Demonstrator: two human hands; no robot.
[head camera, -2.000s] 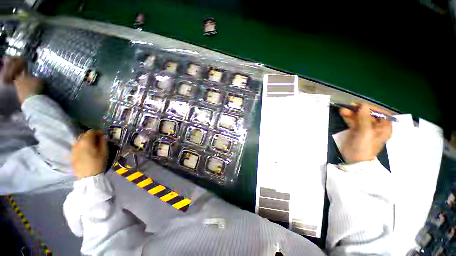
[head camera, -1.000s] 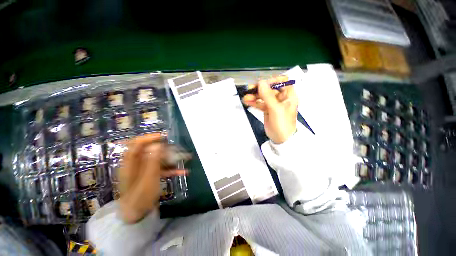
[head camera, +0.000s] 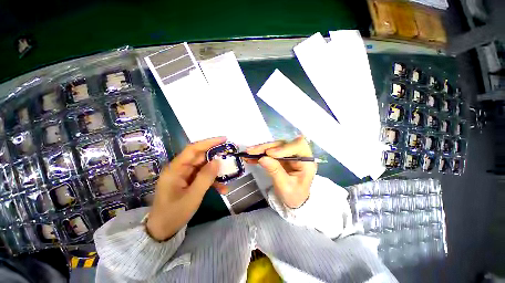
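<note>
My left hand (head camera: 185, 185) holds a device unit (head camera: 226, 163), a rounded square with a black rim and pale inside, between thumb and fingers. My right hand (head camera: 290, 171) grips thin dark tweezers (head camera: 282, 158) like a pen; their tips touch or hover just over the unit's upper part. Any small adhesive piece at the tips is too small to tell. A release liner sheet (head camera: 191, 105) with grey blocks at its ends lies beneath and beyond my hands. My left hand covers part of it.
The left blister tray (head camera: 94, 152) holds rows of units. Spare white liner strips (head camera: 351, 83) fan out at right. Beyond them is the right tray of units (head camera: 423, 119); an empty blister tray (head camera: 398, 215) lies near right. The green conveyor (head camera: 221, 19) carries one unit. A brown block (head camera: 407, 22) stands far right.
The view has swung right. My left hand has moved from over the left tray to the middle with a unit, and my right hand has brought the tweezers down from the strips to it.
</note>
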